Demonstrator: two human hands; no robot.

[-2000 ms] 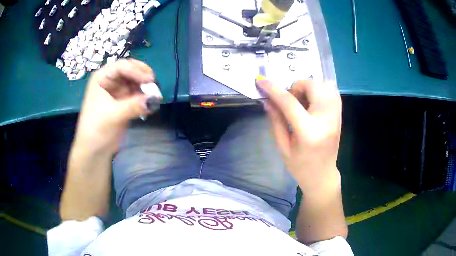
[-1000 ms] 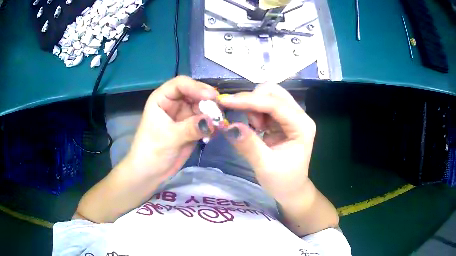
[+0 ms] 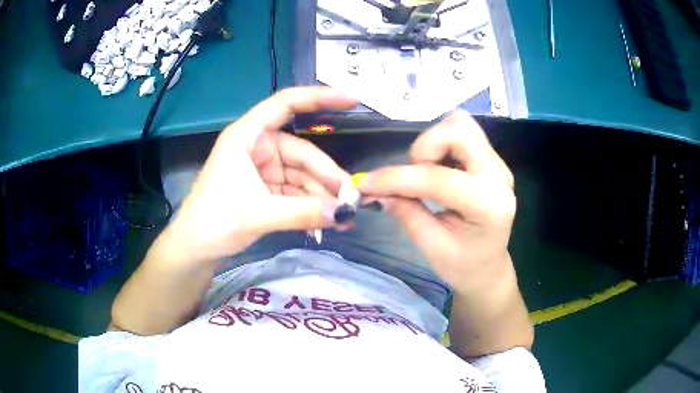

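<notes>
A small white plastic housing [image 3: 349, 192] is held between the fingertips of both hands, above the lap and in front of the bench edge. My left hand [image 3: 261, 173] grips it with the thumb from the left, its index finger raised away. My right hand [image 3: 453, 192] pinches it from the right with thumb and index finger; bright yellow shows at the index fingertip. A second small white piece [image 3: 318, 236] shows below my left thumb. Whether a smaller insert is between the fingers cannot be seen.
A pile of white housings [image 3: 138, 46] lies on the green bench mat [image 3: 222, 92] at left, beside a black tray [image 3: 77, 50] with white pieces. A fixture with a metal top plate [image 3: 384, 84] stands at centre. A black cord [image 3: 157, 100] hangs over the edge. Another black ribbed tray [image 3: 656, 57] is far right.
Both hands came together from apart and now hold the housing slightly lower and further right than a second ago. My left index finger has lifted off. The cord now hangs over the bench edge.
</notes>
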